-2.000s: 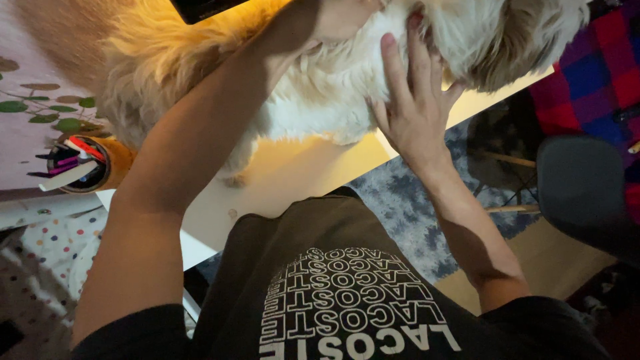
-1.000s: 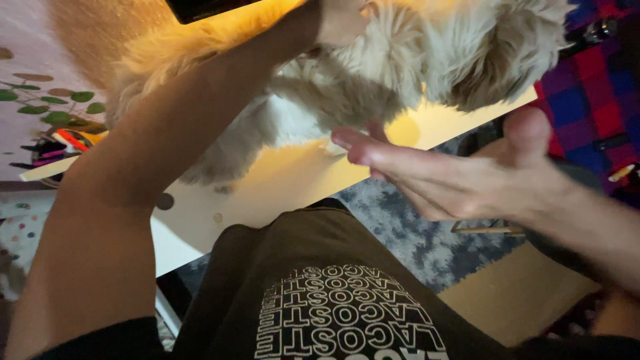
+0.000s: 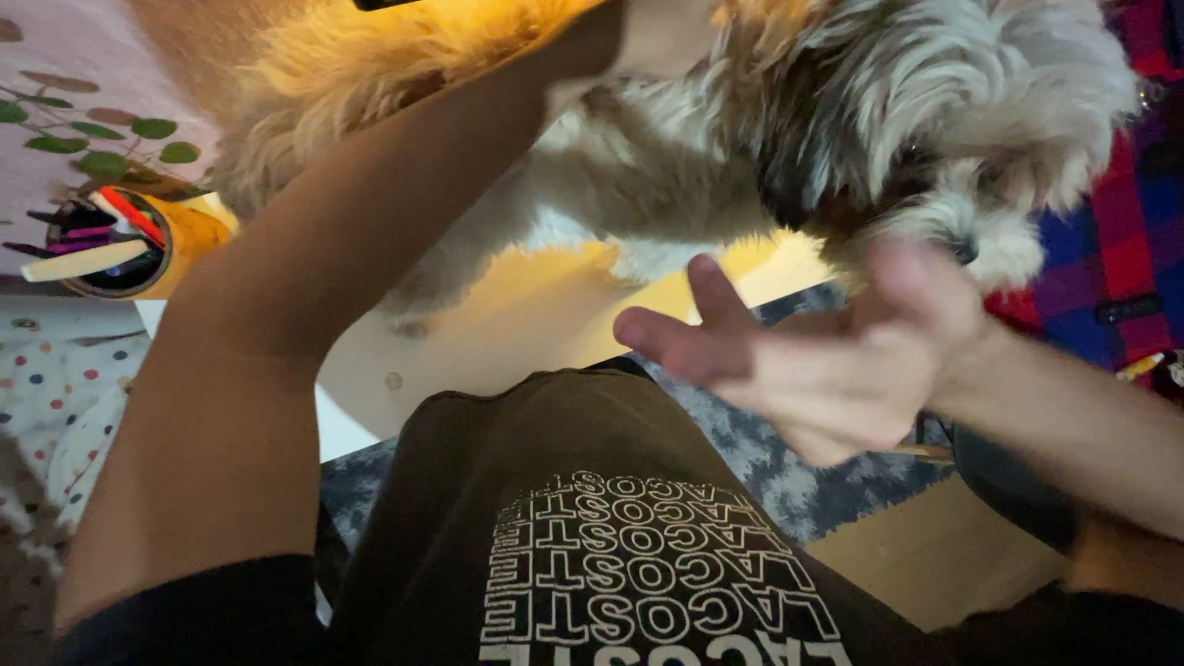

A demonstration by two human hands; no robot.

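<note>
A long-haired dog (image 3: 647,176) with white, tan and dark fur stands on a white table (image 3: 518,324), its head turned toward me at the upper right. My left arm reaches across its flank, and my left hand (image 3: 671,37) rests at the fur of its neck or back near the top edge; the fingers are mostly hidden. My right hand (image 3: 814,361) is raised below the dog's muzzle, blurred, with fingers spread and nothing seen in it. Whether it touches the muzzle I cannot tell.
A cup of pens (image 3: 190,245) stands at the left by a wall with a leaf pattern (image 3: 102,139). A dark object's edge (image 3: 379,3) shows at the top. Right are a red and blue plaid cloth (image 3: 1124,231) and a dark chair (image 3: 1008,490); a grey rug (image 3: 768,462) lies below.
My right hand has left the dog's fur, where it lay two seconds ago, and is now below the muzzle. The dog's face has come into view. My left hand stays at the dog.
</note>
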